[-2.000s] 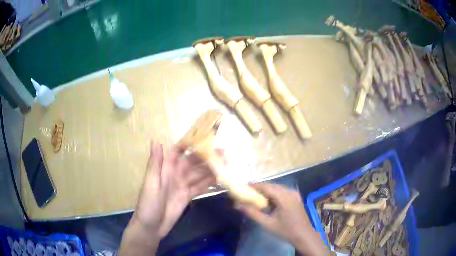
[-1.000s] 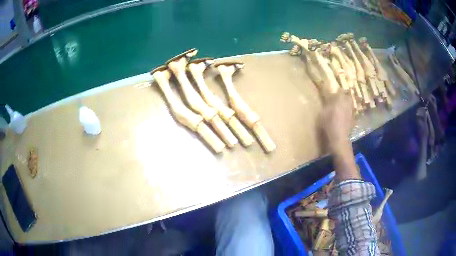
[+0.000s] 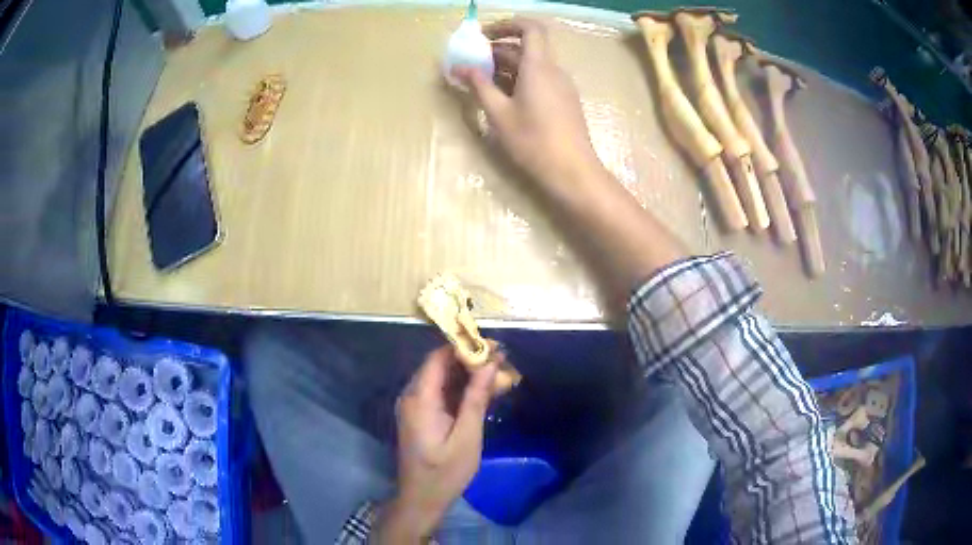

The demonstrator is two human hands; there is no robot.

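My left hand (image 3: 439,426) is at the table's front edge, closed around a pale carved leg handle. Its carved foot end (image 3: 456,315) faces up, with toes at the far end and a grooved outline; the rest of the leg is mostly hidden by the hand. My right hand (image 3: 533,101) is at the far middle of the table, with thumb and fingers around the white glue bottle (image 3: 469,53). The bottle is upright, its green nozzle pointing away. Several glued legs (image 3: 682,112) with dark brown plates lie side by side right of my right hand.
A black smartphone (image 3: 181,190), a small brown oval piece (image 3: 263,109) and a second white bottle (image 3: 248,18) are on the left. More legs (image 3: 925,176) lie at the far right. Blue crates stand left (image 3: 229,426) and right (image 3: 908,415) below the table.
The view has swung left. My right hand has left the leg pile and is now on the glue bottle. My left hand, out of view one second ago, now shows with a carved leg.
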